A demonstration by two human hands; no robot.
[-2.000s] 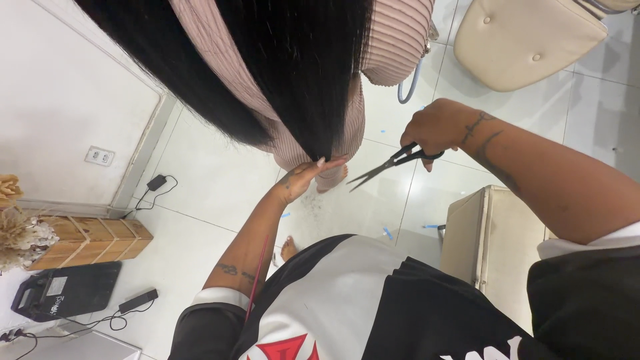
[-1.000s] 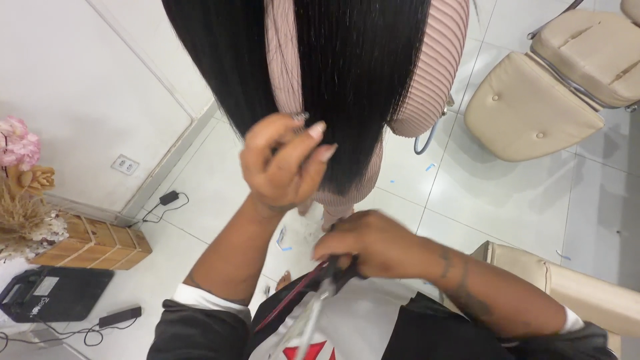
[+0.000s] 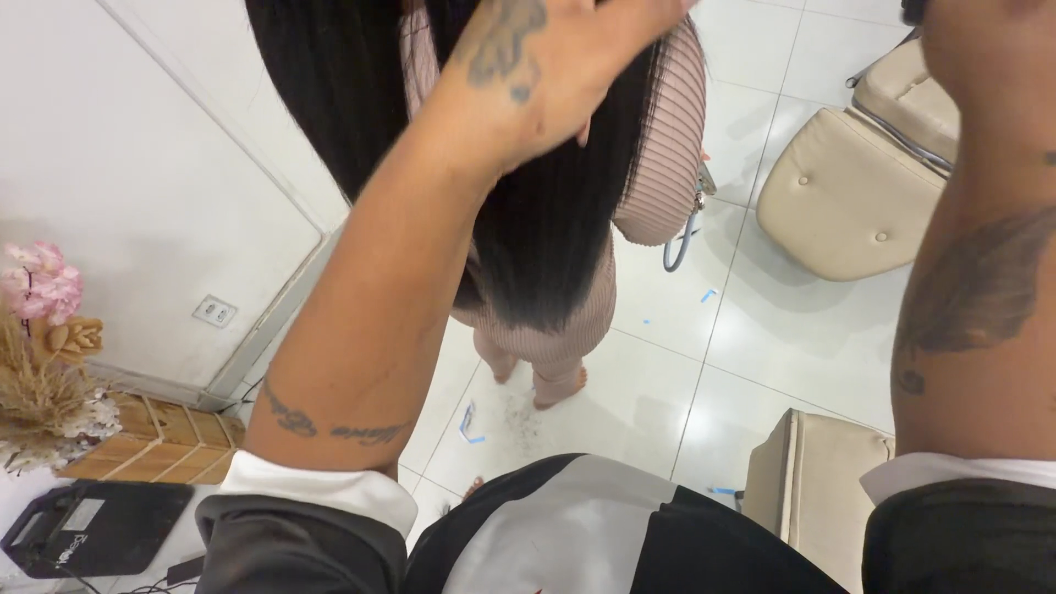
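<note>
Long straight black hair (image 3: 544, 239) hangs down the back of a standing person in a ribbed pink dress (image 3: 664, 157). My left hand (image 3: 544, 74) is raised over the upper part of the hair, its back toward me; the fingers run partly past the top edge, and whether they hold any hair cannot be told. My right hand (image 3: 990, 49) is lifted at the top right corner, cut off by the frame, with a dark object (image 3: 913, 11) beside it that is too little in view to name. The scissors cannot be made out now.
A beige padded chair (image 3: 850, 190) stands at the right, and another beige upholstered seat (image 3: 833, 487) is lower right. On the left are a wall with a socket (image 3: 214, 311), dried flowers (image 3: 41, 371), a wooden box (image 3: 165, 437) and a black case (image 3: 99, 528). Hair clippings lie on the tiled floor (image 3: 643, 396).
Both hands have risen from near the hair's lower ends and my torso toward the top of the view. The scissors, seen in my right hand earlier, are out of sight.
</note>
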